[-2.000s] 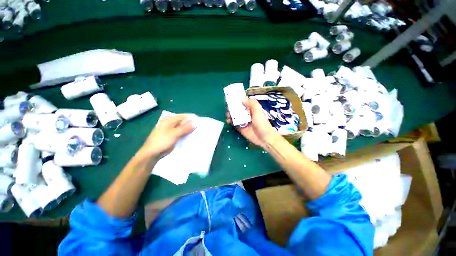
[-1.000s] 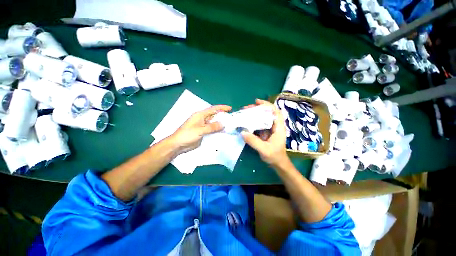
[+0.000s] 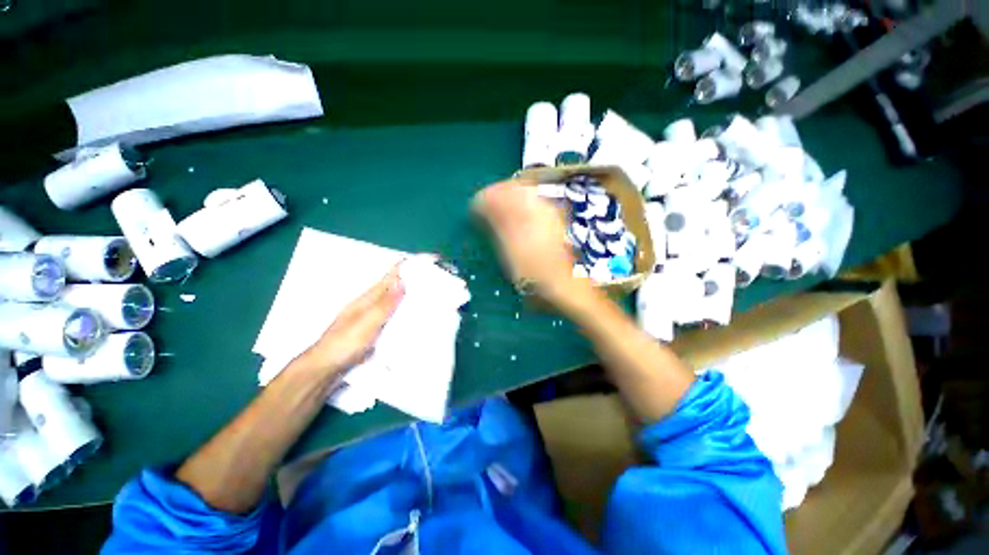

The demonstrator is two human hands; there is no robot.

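My left hand [image 3: 363,325] lies over flat white sheets [image 3: 325,287] on the bench. It is closed on a white cylinder unit [image 3: 431,284], whose small dark end shows at the top right; the hand and sheets partly hide it. My right hand [image 3: 531,233] is blurred at the left rim of the small cardboard box [image 3: 642,222]. Its fingertips and anything in them cannot be made out. Dark blue and white round discs [image 3: 594,222] fill the box, with a light blue one near the front.
Cylinder units lie piled at left [image 3: 81,325], with a curled white sheet [image 3: 195,98] behind. More units and white pieces [image 3: 737,206] are heaped right of the box. A large open carton [image 3: 884,401] of white pieces stands below the bench edge at right.
The cylinder unit was between both hands; now only my left hand has it, low over the sheets. My right hand has moved away from it to the box. The camera view has shifted.
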